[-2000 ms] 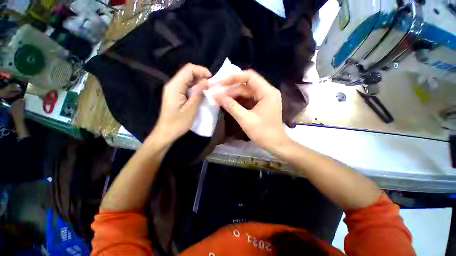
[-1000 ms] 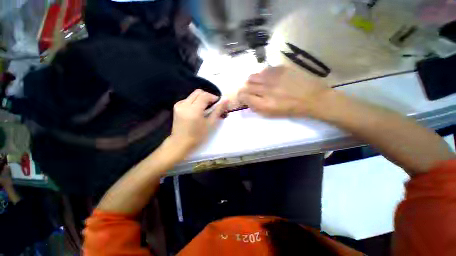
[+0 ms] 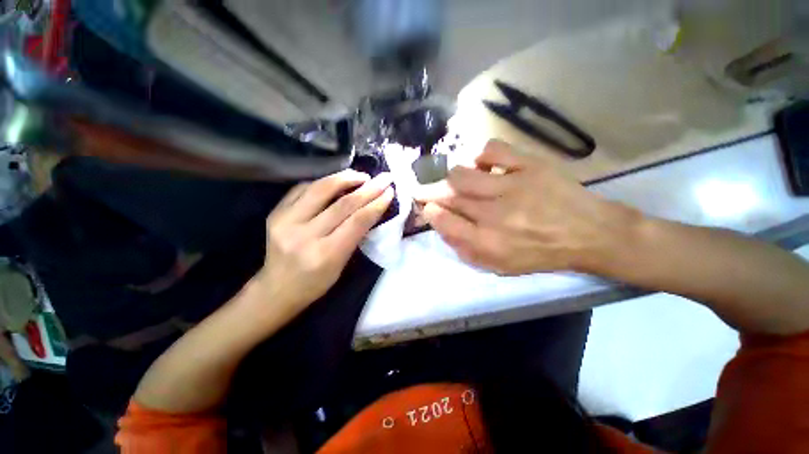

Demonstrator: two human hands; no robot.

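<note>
The black fabric (image 3: pixel 213 213) lies in a large heap left of the needle area and hangs over the table edge. A white piece (image 3: pixel 386 246) lies between my two hands, partly over the dark fabric. My left hand (image 3: pixel 324 226) presses the black fabric and the white piece with its fingertips. My right hand (image 3: pixel 514 213) pinches the right side of the work, just in front of the needle area (image 3: pixel 412 129). The needle area is overexposed, so the needle itself cannot be made out.
The blurred machine head (image 3: pixel 257 62) rises close in front, at the top left. Black thread snips (image 3: pixel 541 120) lie right of the needle area. A black flat rectangle, perhaps a phone (image 3: pixel 794 146), is at the right edge. The white table's front edge (image 3: pixel 479 317) runs below my hands.
The view has moved closer to the machine head. The white piece, held up two seconds ago, now lies with the dark fabric at the needle area, both hands on it.
</note>
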